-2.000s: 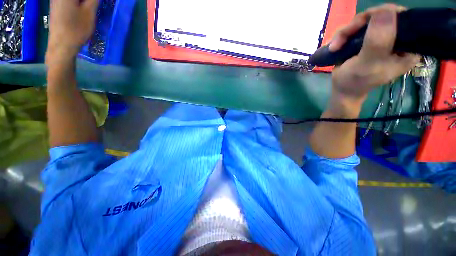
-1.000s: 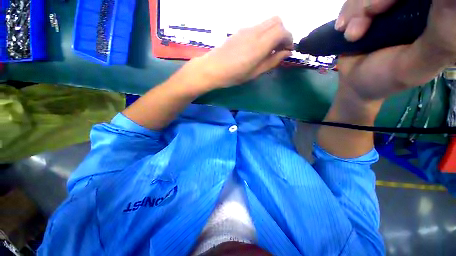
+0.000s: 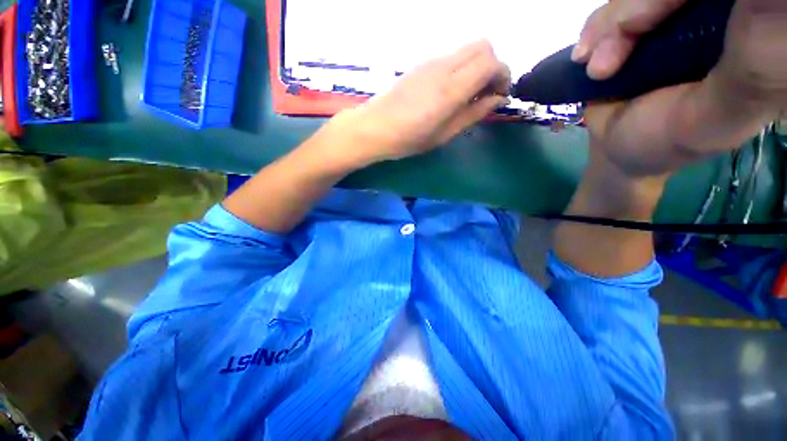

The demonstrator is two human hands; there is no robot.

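Observation:
A white display panel (image 3: 414, 34) with a thin dark border lies on a red-orange foam tray (image 3: 304, 102). My right hand (image 3: 673, 112) is closed around a black electric screwdriver (image 3: 626, 69), its tip pointing left at the panel's near edge. My left hand (image 3: 431, 99) is at that edge, its thumb and fingertips pinched together right beside the screwdriver tip. What the left fingertips hold, if anything, is hidden. Small metal parts (image 3: 552, 112) show along the near edge, right of the tip.
A blue screw bin (image 3: 155, 77) holds tiny dark specks. A blue metal parts bin (image 3: 81, 69) holds shiny pieces. Small silver pieces (image 3: 110, 58) lie between them on the green bench (image 3: 276, 138). A black cord (image 3: 621, 223) crosses my right forearm. Cable strips (image 3: 733, 177) hang at the right.
My left hand has moved from the bins at the left to the panel's near edge. The screwdriver tip has shifted left from the panel's right corner. The last second shows little change besides a slight view shift.

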